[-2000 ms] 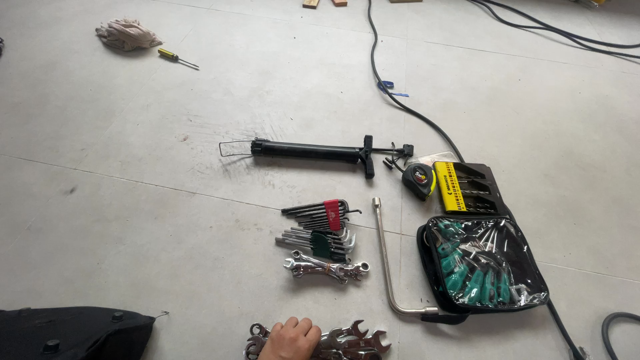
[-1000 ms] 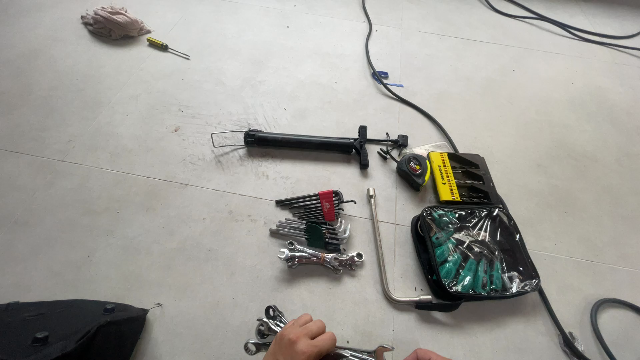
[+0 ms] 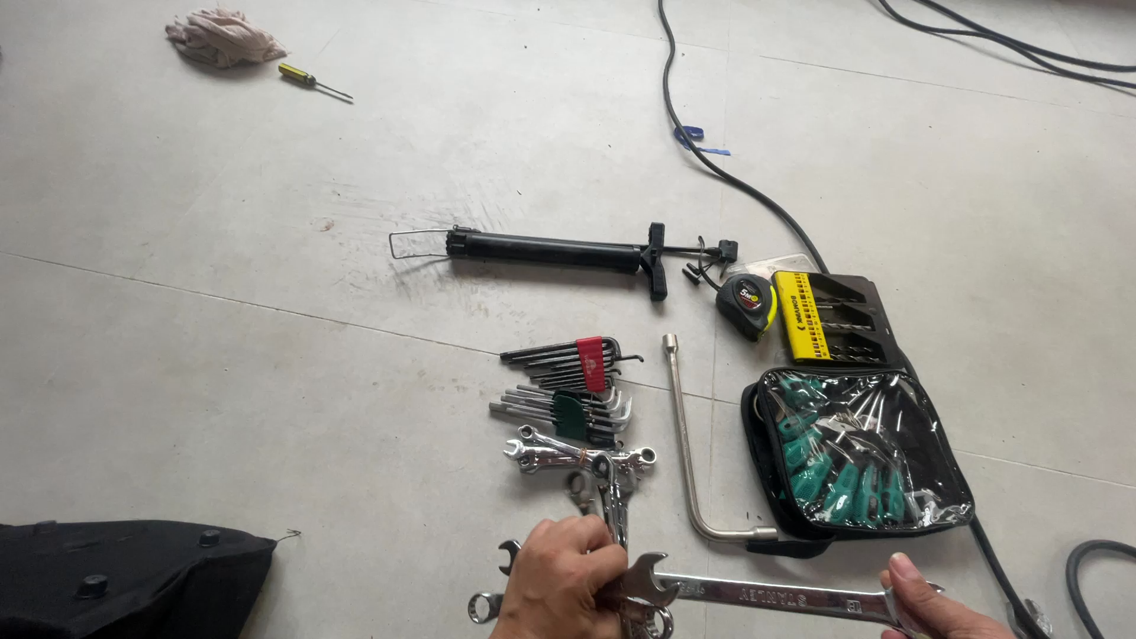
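Note:
My left hand [image 3: 568,577] is closed around several combination wrenches [image 3: 612,501] at the bottom centre. In my right hand [image 3: 941,603], at the lower right, is the end of a long Stanley wrench [image 3: 781,595], which reaches left to the bunch. Just above the left hand lies a bundle of small ratcheting wrenches [image 3: 568,454]. Beyond it are a hex key set in a green holder [image 3: 568,413] and another in a red holder [image 3: 590,364]. An L-shaped socket wrench [image 3: 682,435] lies to their right.
A black hand pump [image 3: 550,251], tape measure [image 3: 747,304], yellow drill bit case [image 3: 799,319] and clear-topped tool pouch [image 3: 861,453] lie on the floor. A black cable [image 3: 763,200] runs past them. A screwdriver [image 3: 302,76] and cloth [image 3: 222,37] are far left, a black bag [image 3: 124,568] lower left.
My right hand has come further into view, holding one end of the long wrench. My left hand has moved right, and its wrenches now point upward near the small bundle.

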